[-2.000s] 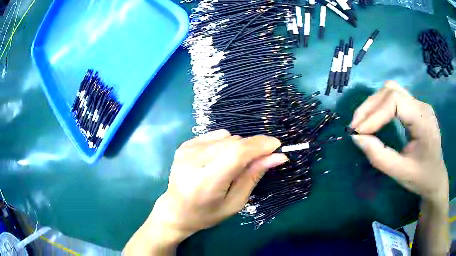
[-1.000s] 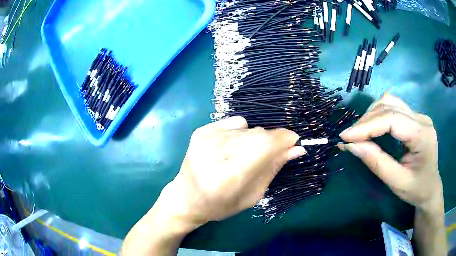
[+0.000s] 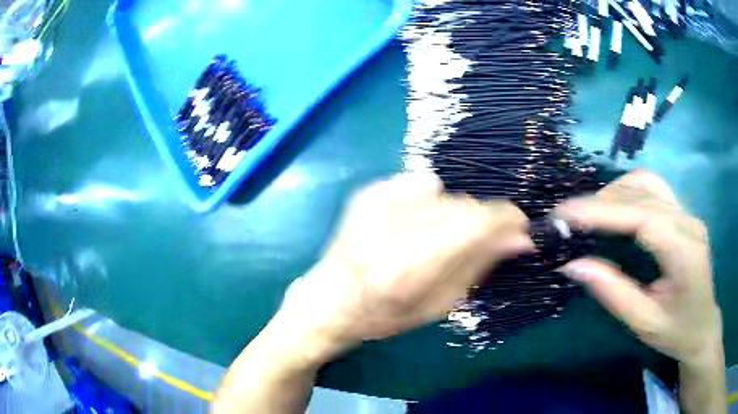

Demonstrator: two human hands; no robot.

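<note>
My left hand [image 3: 413,255], blurred, is pinched on a short black-and-white tube [image 3: 560,227]; its white part shows just beyond my fingertips, and its held end is hidden. My right hand [image 3: 659,259] is at the tube's right, thumb and index finger apart, the index tip close above the white part; whether it touches is unclear. Both hands are over the lower part of a wide pile of black wire leads [image 3: 494,105], with whitish terminals on its left side and copper-coloured tips on its right.
A blue tray [image 3: 158,133] at upper left holds a bundle of assembled leads [image 3: 220,123]. Several loose banded tubes [image 3: 635,121] lie right of the pile, with more tubes [image 3: 617,36] and clear plastic at top right. Grey floor with a yellow line [image 3: 121,348] shows at lower left.
The view has shifted, so tray and pile appear further right and higher. My right thumb and index finger have parted. The small black pile at far right is out of view.
</note>
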